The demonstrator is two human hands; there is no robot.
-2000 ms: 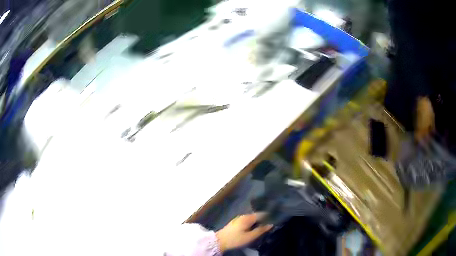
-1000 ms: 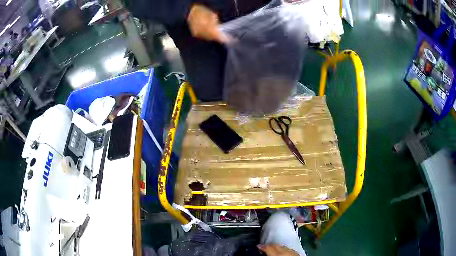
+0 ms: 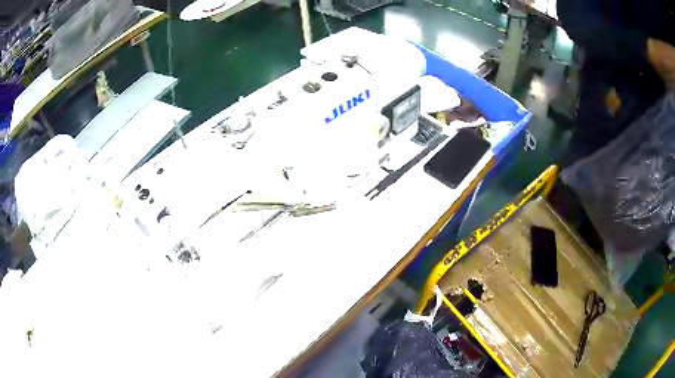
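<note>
Neither of my hands is in view. A dark, crinkled plastic bundle (image 3: 403, 353) lies low at the bottom edge, beside the trolley. The white JUKI sewing machine (image 3: 348, 136) stands on the overexposed white sewing table (image 3: 326, 303). A black smartphone (image 3: 457, 157) lies on the table's far end. The yellow trolley (image 3: 474, 242) has a cardboard top (image 3: 518, 317). A second black phone (image 3: 544, 256) and black scissors (image 3: 590, 325) lie apart on it.
Another person in dark clothing (image 3: 603, 44) stands at the upper right, holding a large see-through greyish bag (image 3: 629, 177) over the trolley's far side. A blue bin (image 3: 474, 92) with scraps stands beyond the table. A white rag (image 3: 425, 310) hangs on the trolley frame.
The view has swung left from the trolley to the sewing table. The hand seen at the bottom edge is now out of view. The other person's bag has shifted and opened out.
</note>
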